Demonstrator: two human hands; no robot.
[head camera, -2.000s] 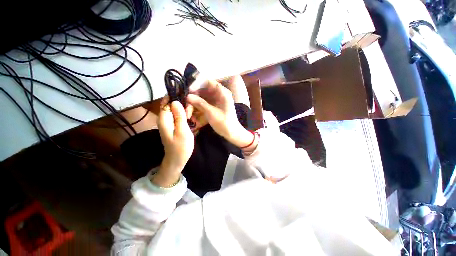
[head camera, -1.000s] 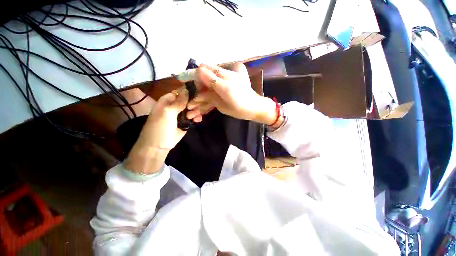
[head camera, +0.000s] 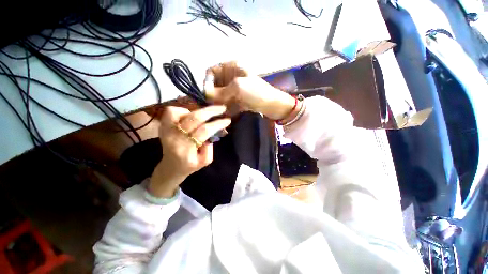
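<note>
A small black cable bundle (head camera: 183, 80) is held between my two hands over the lap, near the table's front edge. Its loops stick out toward the table. My left hand (head camera: 187, 136) has its fingers on the lower part of the bundle, with a small dark and metallic end showing by the fingertips. My right hand (head camera: 235, 88) holds the bundle's middle from the right. The fingers hide the middle of the bundle, so I cannot tell whether a tie is around it.
A pile of loose black cables (head camera: 80, 48) lies on the white table at left, some hanging over the edge. Twist ties (head camera: 216, 15) lie at the table's back. An open cardboard box (head camera: 356, 91) is at right. A red stool (head camera: 24, 249) is lower left, a blue vehicle (head camera: 428, 155) far right.
The bundle has turned, and its loops now point up toward the table. My left hand's fingers have come over its lower end. The view has shifted slightly, showing more of the twist ties.
</note>
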